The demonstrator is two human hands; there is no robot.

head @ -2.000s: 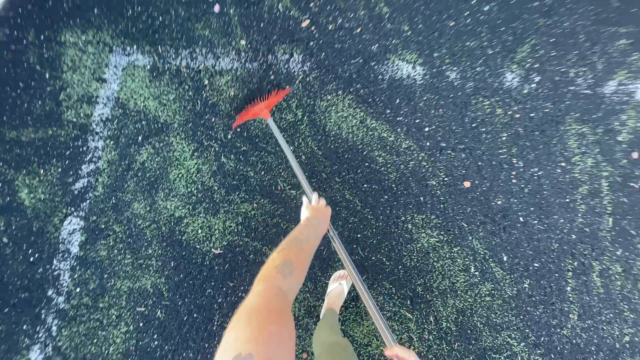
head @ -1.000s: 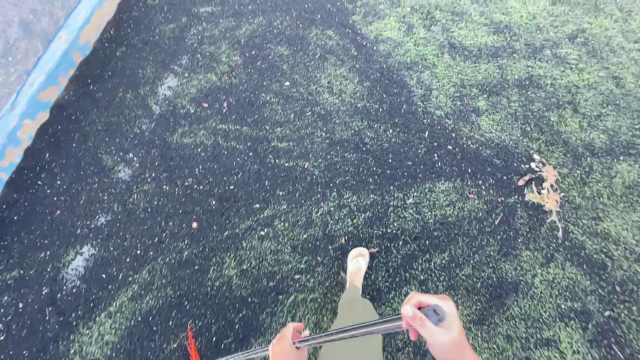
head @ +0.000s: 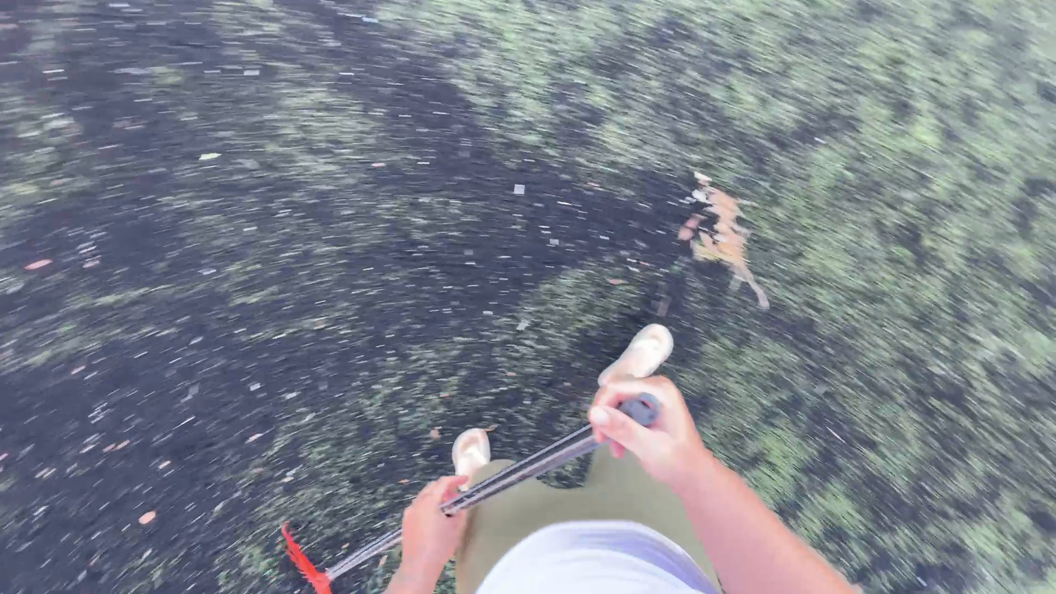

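A rake with a metal handle (head: pixel 536 464) slants across the front of my legs. My right hand (head: pixel 648 425) is closed around the handle near its dark end cap, at the lower centre right. Lower down the shaft, my left hand (head: pixel 433 524) grips it at the bottom centre left. The red rake head (head: pixel 304 561) shows at the bottom edge, left of my left hand, and is partly cut off by the frame. A small pile of dry leaves (head: pixel 724 227) lies on the turf, ahead of my right foot and apart from the rake.
Worn green and dark artificial turf (head: pixel 371 231) spreads all around, blurred by motion. Loose leaves and pale bits are scattered over its left part. My two light shoes (head: pixel 643 351) stand just ahead of my hands.
Two seconds ago the rake reached out ahead of me; now its head is low at my left. The view has swung strongly, and a second shoe has come into sight.
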